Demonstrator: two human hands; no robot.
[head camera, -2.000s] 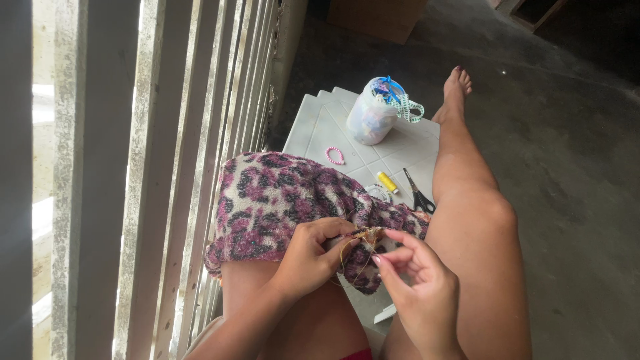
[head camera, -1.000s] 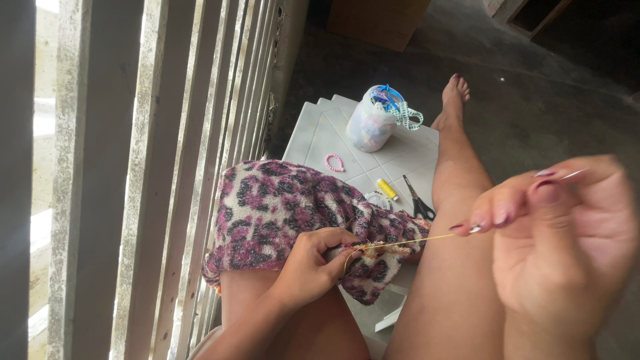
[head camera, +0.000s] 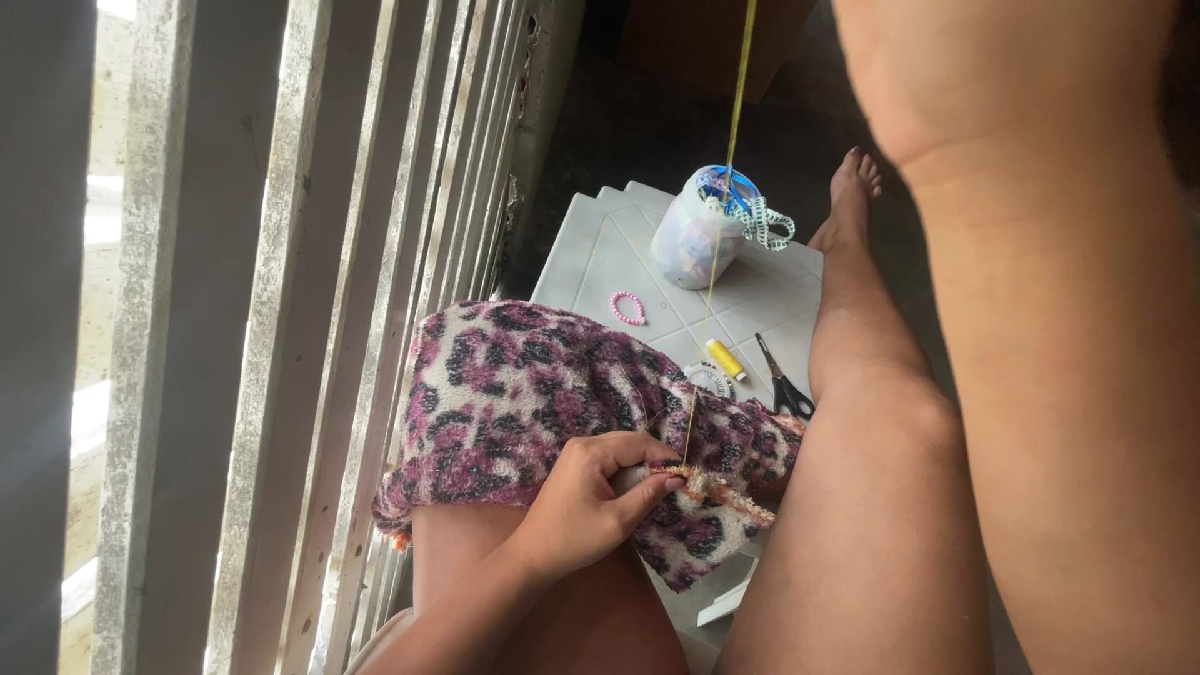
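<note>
A fuzzy cloth with a purple, black and cream leopard print (head camera: 525, 394) lies over my thigh and the stool's near part. My left hand (head camera: 600, 497) pinches its folded edge between thumb and fingers. From that edge a yellow thread (head camera: 717, 253) runs taut, up past the frame's top. My right hand (head camera: 994, 84) is raised at the upper right, only its heel and wrist showing; its fingers are outside the frame. Past the cloth lie a yellow thread spool (head camera: 726, 360), black-handled scissors (head camera: 790, 394) and a round pin wheel (head camera: 710, 379).
A white plastic stool (head camera: 600, 234) stands ahead, bearing a translucent container (head camera: 696, 239) stuffed with trims and ribbon, and a pink beaded bracelet (head camera: 627, 307). White slats (head camera: 281, 309) run along the left. My bare leg (head camera: 862, 450) stretches along the stool's right side.
My right hand has moved from the cloth's edge, out to the right and then up, drawing the thread long. My left hand has stayed on the cloth's edge.
</note>
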